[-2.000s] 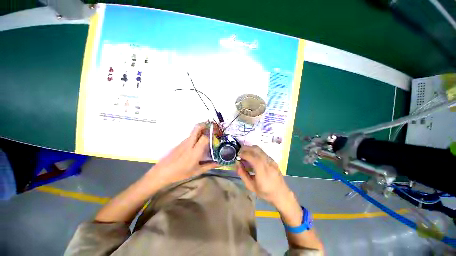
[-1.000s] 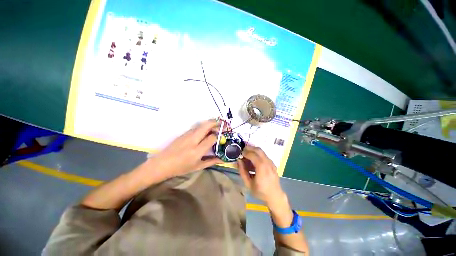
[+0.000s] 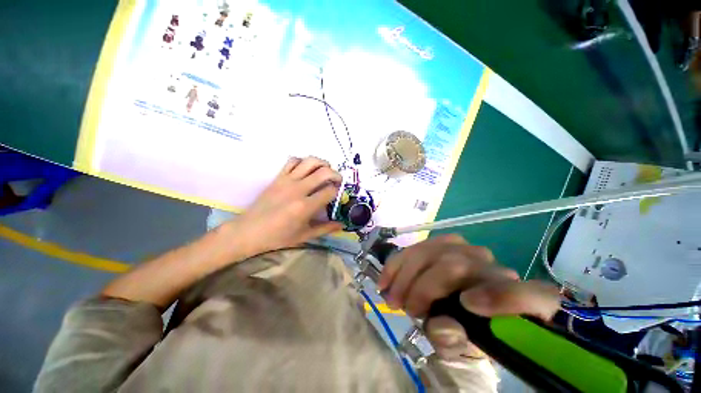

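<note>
My left hand [image 3: 296, 201] holds the round black housing [image 3: 358, 213] with its green board at the front edge of the printed mat [image 3: 177, 146]. My right hand [image 3: 453, 280] grips the power screwdriver [image 3: 557, 349], black with a bright green grip. The driver's metal nose is close beside the housing's right side; whether it touches cannot be told. Thin dark lead wires [image 3: 332, 115] run from the unit up over the mat. The round tan ribbed part [image 3: 400, 153] lies on the mat to the upper right of the housing.
A whitish feed tube [image 3: 530, 210] crosses from the right to the driver nose. A blue air hose [image 3: 390, 331] hangs below the driver. The white screw feeder [image 3: 622, 253] stands at the right. A sunken green conveyor [image 3: 530, 54] runs behind the bench's white edge [image 3: 538, 115].
My right hand has left the housing and taken hold of the screwdriver, which has come from the right to the housing. My left hand still holds the housing. The view has turned somewhat.
</note>
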